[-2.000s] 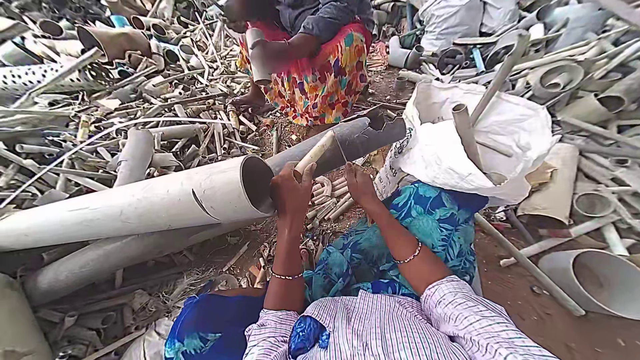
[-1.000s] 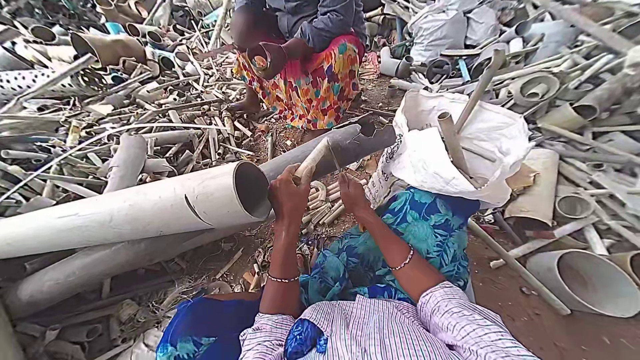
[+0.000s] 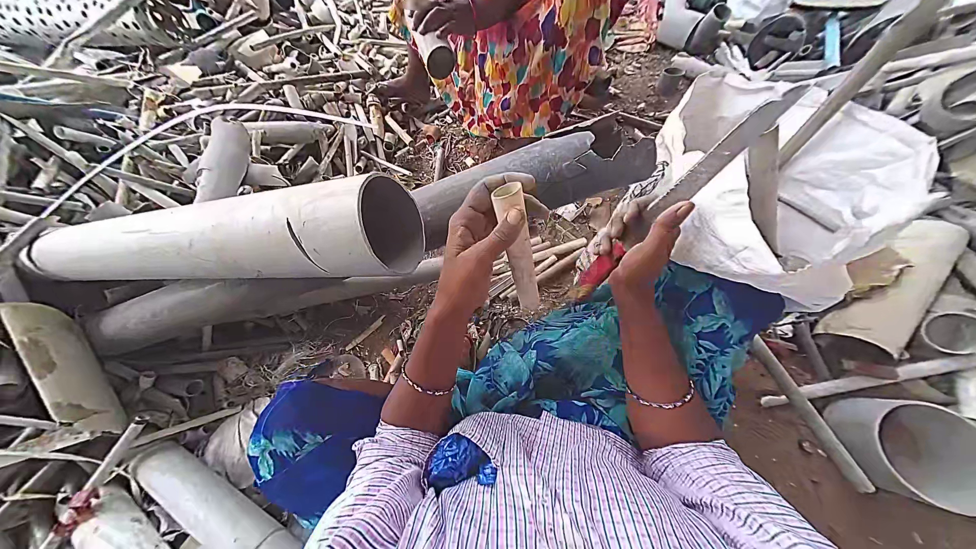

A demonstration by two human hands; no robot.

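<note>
Between the thumb and fingers of my left hand [image 3: 488, 229] is a short cream plastic pipe piece [image 3: 521, 259], its round end facing up toward me. My right hand [image 3: 644, 248] holds a long flat metal blade [image 3: 724, 149], which looks like a saw or large knife, with red wrapping [image 3: 597, 271] low at its grip. The blade slants up and right, apart from the pipe piece. Just left of my hands lies a wide white plastic pipe [image 3: 229, 229] with a dark slit near its open end. A dark grey pipe [image 3: 526, 171] with a broken end lies beyond my left hand.
An open white sack [image 3: 862, 175] holding pipe pieces stands at the right. Opposite me a person in a colourful patterned skirt [image 3: 511, 76] holds a pipe piece [image 3: 435, 53]. Scrap pipes [image 3: 297, 130] are heaped around, with a wide pipe [image 3: 907, 450] on the soil at lower right.
My hands have moved apart. The blade, earlier at the pipe piece, now points up to the right, and the pipe piece is held more upright, off the large pipe.
</note>
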